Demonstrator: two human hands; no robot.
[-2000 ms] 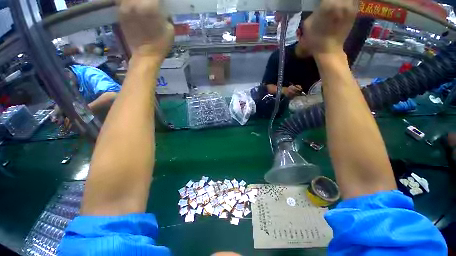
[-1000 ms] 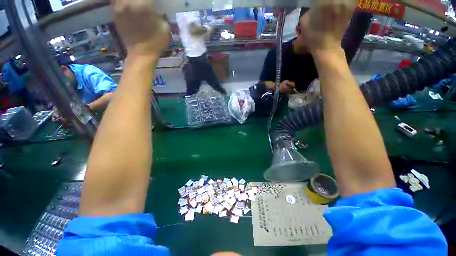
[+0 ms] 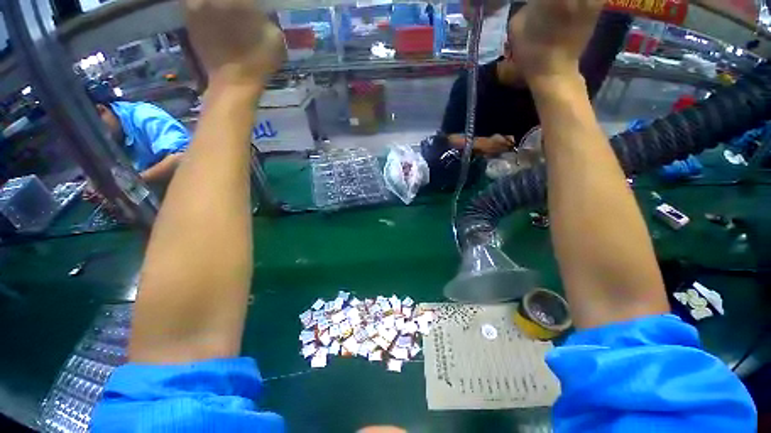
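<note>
My left hand point(image 3: 232, 38) and my right hand point(image 3: 558, 34) are raised at the top edge, both closed around the grey overhead rail point(image 3: 363, 15); their upper parts are cut off by the frame. Below, between my forearms, a loose pile of small white squares point(image 3: 365, 328) with orange-brown edges lies on the green surface point(image 3: 338, 245). Right of the pile is a printed paper sheet point(image 3: 486, 372) with small black dots near its top. A round yellow-rimmed tub point(image 3: 543, 315) touches the sheet's upper right corner.
A clear fume hood point(image 3: 486, 275) on a black ribbed hose point(image 3: 507, 199) hangs above the sheet. A clear blister tray point(image 3: 84, 372) lies at left. Another clear tray point(image 3: 347, 178) and a plastic bag point(image 3: 406, 173) lie across. Two persons sit beyond, one in blue point(image 3: 148, 131), one in black.
My hands stay on the rail. Small items on the green surface, at left and at far right, have shifted leftward. A walking person seen one second ago in the background is gone.
</note>
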